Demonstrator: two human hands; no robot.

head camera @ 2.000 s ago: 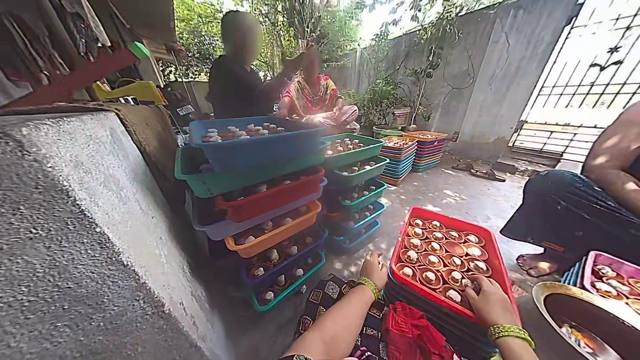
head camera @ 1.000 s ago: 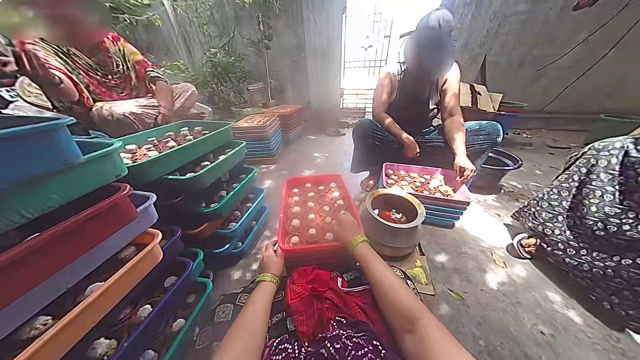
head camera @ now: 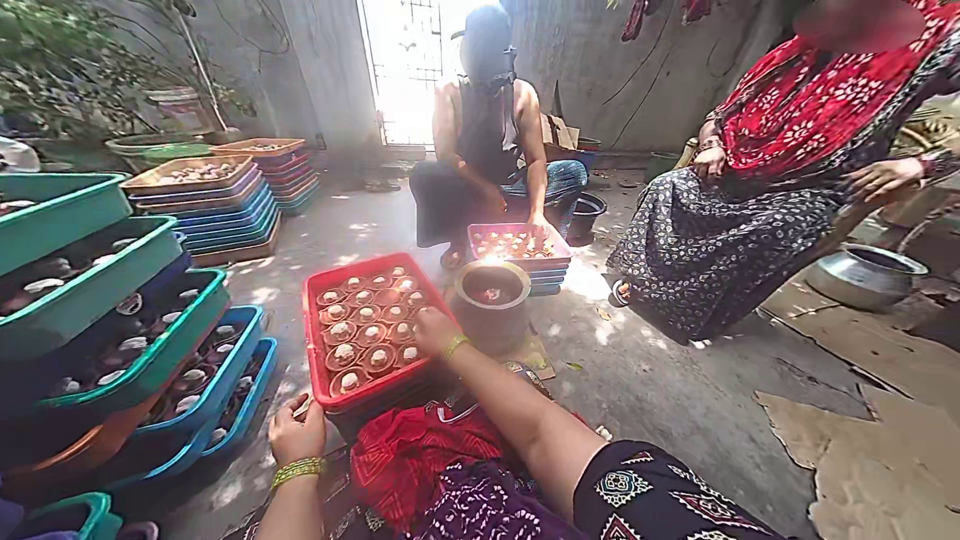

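A red plastic tray (head camera: 309,330) atop a stack stands before me, filled with rows of small brown clay cups (head camera: 370,334), each with a whitish lump in it. My left hand (head camera: 297,431) is at the tray's near left corner, its fingers bent; whether it grips the rim is unclear. Over the right edge of the tray, my right hand (head camera: 436,332) is beside the cups, fingers pointing down and partly blurred, so I cannot tell if they hold anything. A round metal pot (head camera: 495,315) with dark contents stands just right of the tray.
Stacked trays (head camera: 112,322) of filled cups rise on the left, with more stacks (head camera: 225,206) behind. Across from me a person (head camera: 487,135) sits reaching into a pink tray (head camera: 517,262). Another person (head camera: 750,195) sits at right near a metal pot (head camera: 866,276) and cardboard (head camera: 885,457).
The view has swung well to the right since the earliest frame. Both hands stay around the red tray; the right hand remains near its right side.
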